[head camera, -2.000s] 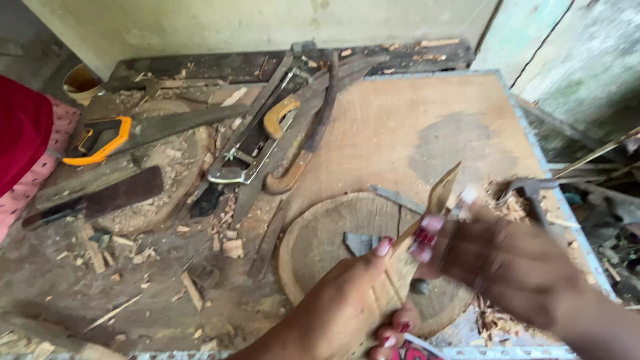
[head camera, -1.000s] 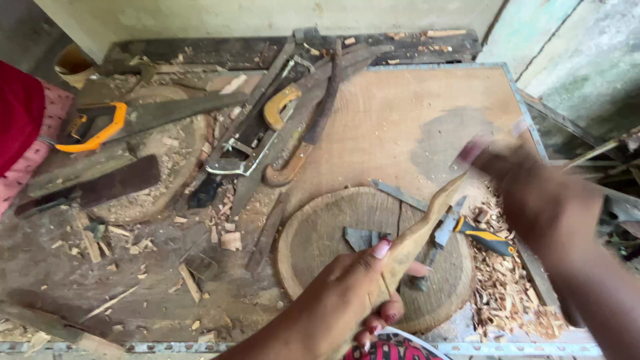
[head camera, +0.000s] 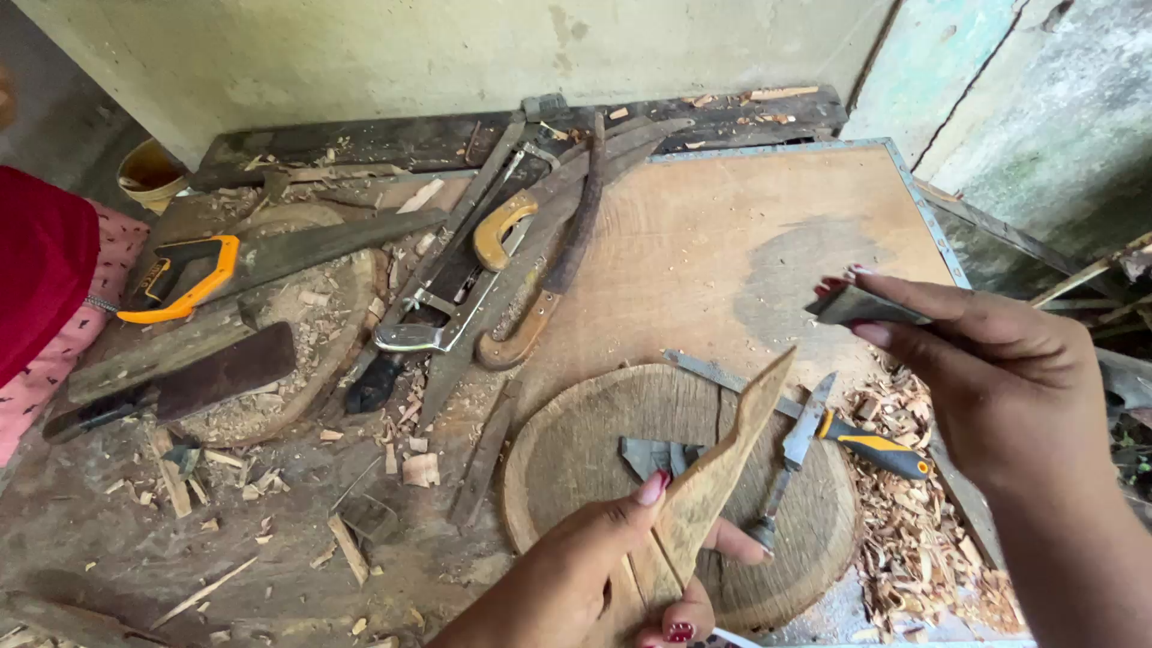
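My left hand (head camera: 612, 558) grips a carved piece of pale wood (head camera: 720, 459) with a narrow, wavy tip, tilted up and to the right over a round wooden block (head camera: 576, 423). Raised to the right of that tip, my right hand (head camera: 999, 369) pinches a folded grey piece, apparently sandpaper (head camera: 864, 308), not touching the wood. On the block lie a dark grey scrap (head camera: 652, 454), partly behind the carving, and a small knife (head camera: 801, 432). A tool with a black and yellow handle (head camera: 877, 445) and a flat metal strip (head camera: 706, 369) rest at the block's edge.
Wood shavings (head camera: 927, 531) are heaped at the right. Further left lie a hacksaw (head camera: 432, 328), a curved wooden-handled tool (head camera: 531, 324), an orange-handled handsaw (head camera: 193, 279) and a broad-bladed cleaver (head camera: 225, 369) on another round block. A wall stands behind the table (head camera: 666, 261).
The blurred right hand of one second ago now shows sharply, holding the grey piece apart from the carving. My left hand keeps its hold on the wood.
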